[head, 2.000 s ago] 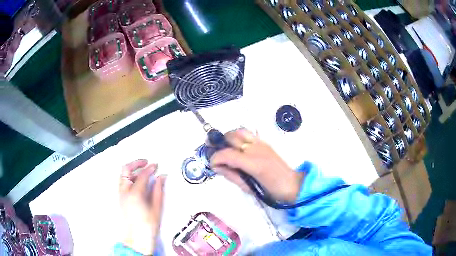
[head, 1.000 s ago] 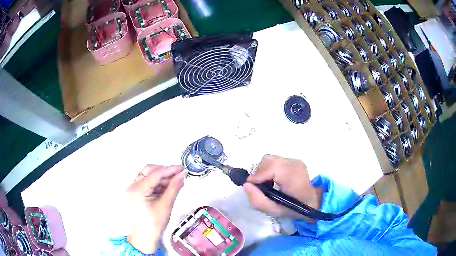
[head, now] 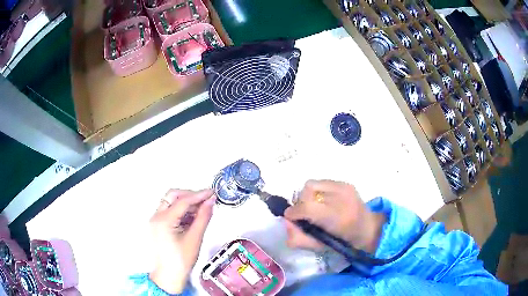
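Observation:
A silver-rimmed speaker driver [head: 230, 191] lies on the white bench, with a round grey magnet part on its upper right. My right hand [head: 330, 215] holds the black soldering iron [head: 277, 204], its metal tip at the driver's right side. My left hand [head: 184, 225] has thumb and index finger pinched at the driver's left edge; a thin wire seems to be between them, too small to be sure. A pink speaker housing [head: 275, 258] with green-and-white strips and a yellow-white patch lies open below the driver.
A square black fan [head: 252, 84] stands at the back. A second driver [head: 345, 128] lies to the right. A divided carton tray [head: 429, 122] of drivers is at far right. Pink housings sit in a brown box [head: 116, 110] at upper left; more stand at lower left.
Since two seconds ago my left hand has moved right to the driver and pinched. My right hand has moved down and right, bringing the iron's tip to the driver. The last second shows little change.

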